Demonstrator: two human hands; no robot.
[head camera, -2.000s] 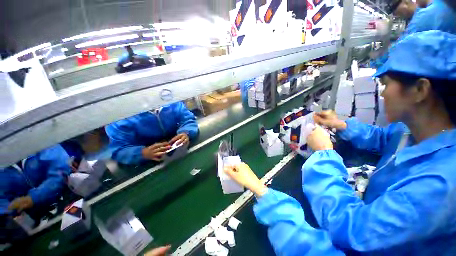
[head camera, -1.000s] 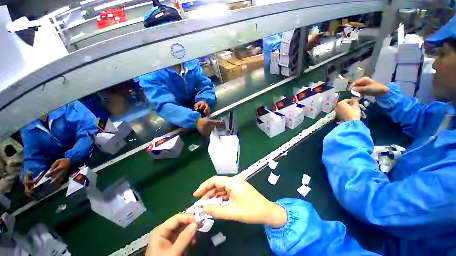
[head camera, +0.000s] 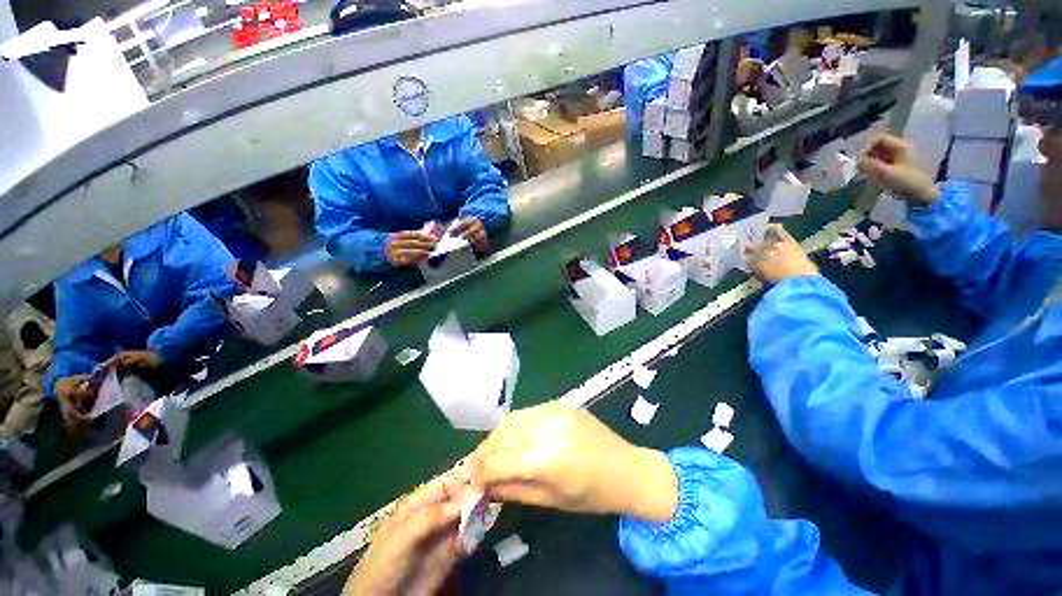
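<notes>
My left hand (head camera: 408, 538) is low in the centre, cut off by the bottom edge. My right hand (head camera: 573, 460), in a blue sleeve, meets it at the belt edge. Both hands pinch a small white slip (head camera: 474, 519) between their fingertips; the fingers partly cover it, and its print cannot be read. An open white carton (head camera: 471, 375) stands on the green belt (head camera: 349, 448) just beyond my right hand, with a flap up. Loose white slips (head camera: 644, 409) lie on the dark worktop to the right of my right hand.
A row of open cartons (head camera: 660, 282) stands along the belt. A worker in blue sits close at the right, one hand (head camera: 783, 256) at the row. Two people sit across the belt. More cartons (head camera: 216, 495) are at lower left. A grey rail (head camera: 512, 72) crosses above.
Since two seconds ago, my right hand has left the carton and joined my left over the belt edge. In the last second the cartons have shifted left and my fingertips have closed together around the slip.
</notes>
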